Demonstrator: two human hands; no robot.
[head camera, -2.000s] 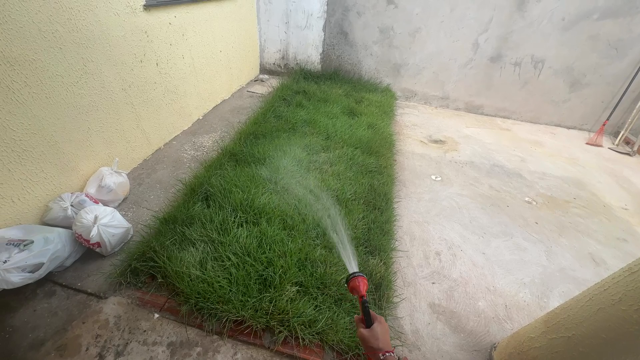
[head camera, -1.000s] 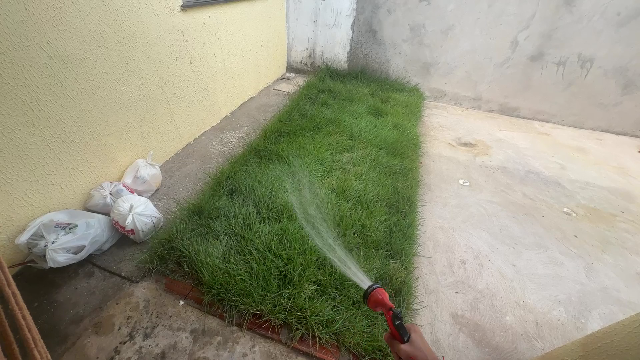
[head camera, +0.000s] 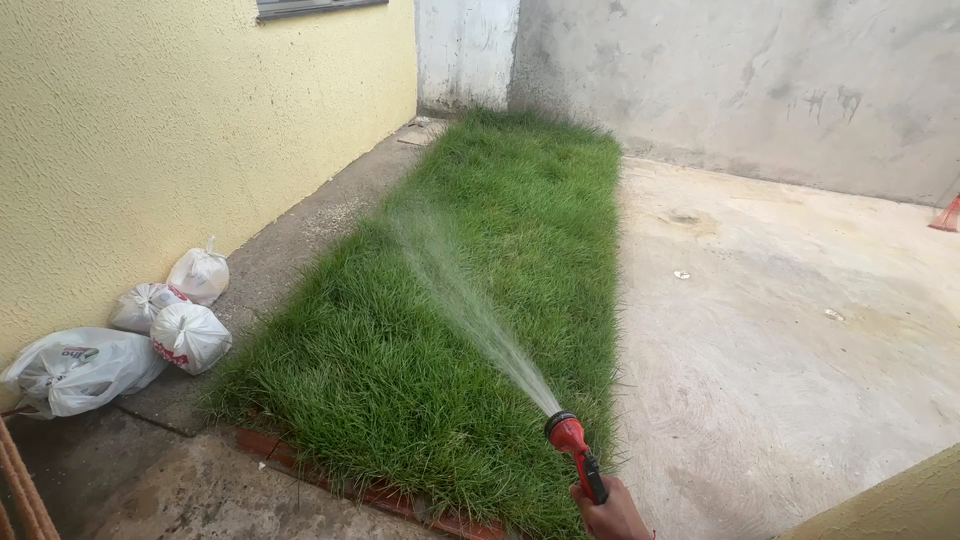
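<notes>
At the bottom right of the head view, my right hand (head camera: 613, 514) grips the handle of a red and black hose spray nozzle (head camera: 568, 435). The nozzle points up and to the left. A fan of water (head camera: 480, 322) leaves its head and falls over the strip of long green grass (head camera: 390, 352). The hose itself cannot be seen. My left hand is outside the view.
Several tied white plastic bags (head camera: 191, 337) lie by the yellow textured wall (head camera: 150, 135) on the left. A red brick edging (head camera: 390, 501) borders the near end of the grass. Pale concrete (head camera: 735, 375) lies right, with a red broom (head camera: 946, 216) at its far edge.
The spray now lands farther left over the grass than one second ago, and the nozzle stays in my right hand. The view has shifted slightly.
</notes>
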